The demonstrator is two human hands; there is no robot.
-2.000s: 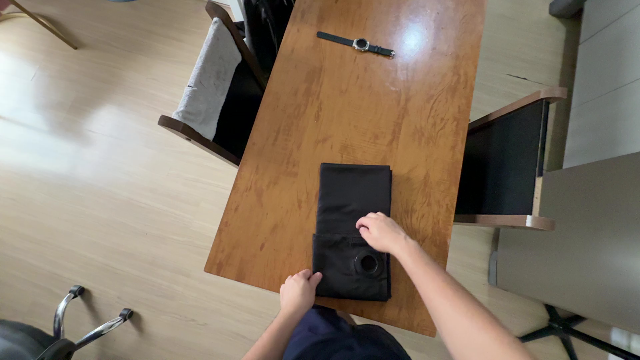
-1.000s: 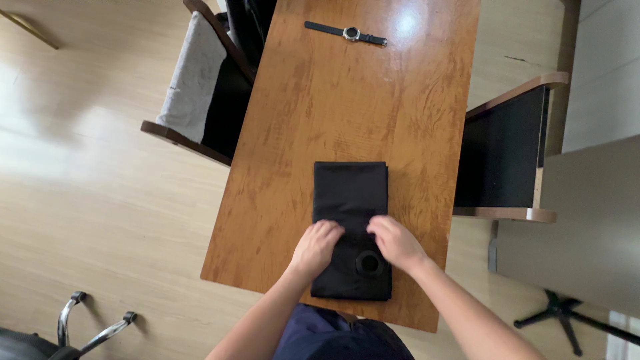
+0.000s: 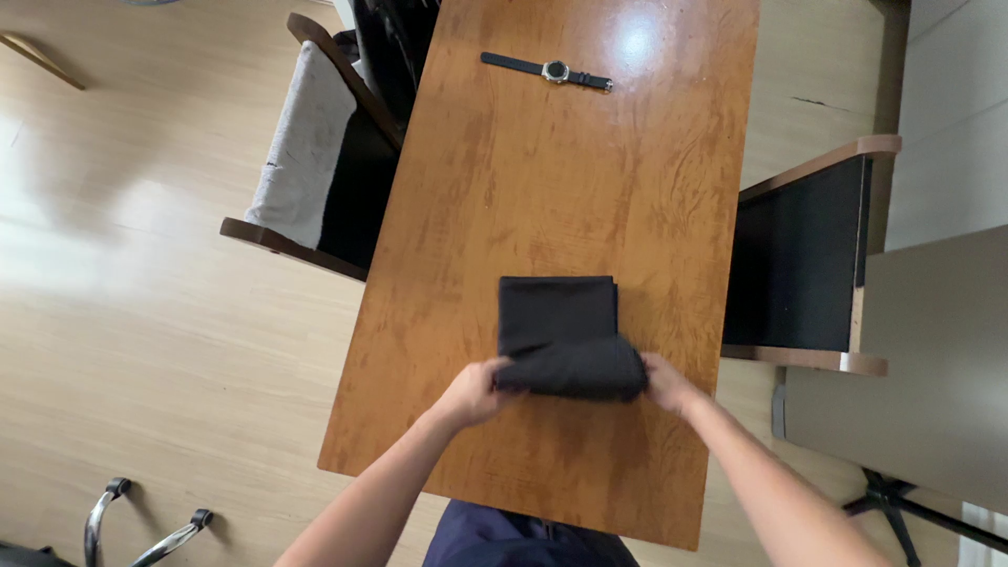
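A black folded cloth (image 3: 557, 311) lies on the wooden table (image 3: 543, 197), its near part lifted and doubled over toward the far part. My left hand (image 3: 479, 391) grips the left end of this raised fold, and my right hand (image 3: 665, 383) grips its right end. Some fingertips of both hands are hidden by the fabric. The round black piece that lay on the cloth is out of sight. Farther up the table, a wristwatch (image 3: 556, 72) with a black strap is laid out flat, touched by neither hand.
A wooden chair with a light cloth (image 3: 303, 150) over it stands at the table's left side. Another wooden chair with a black panel (image 3: 799, 252) is at the right. A grey panel (image 3: 921, 362) stands beyond it, and chrome chair legs (image 3: 98, 512) show at lower left.
Both hands have moved from the cloth's middle to its two sides and lifted the near part over. The cloth now covers less table length, and the round black piece no longer shows.
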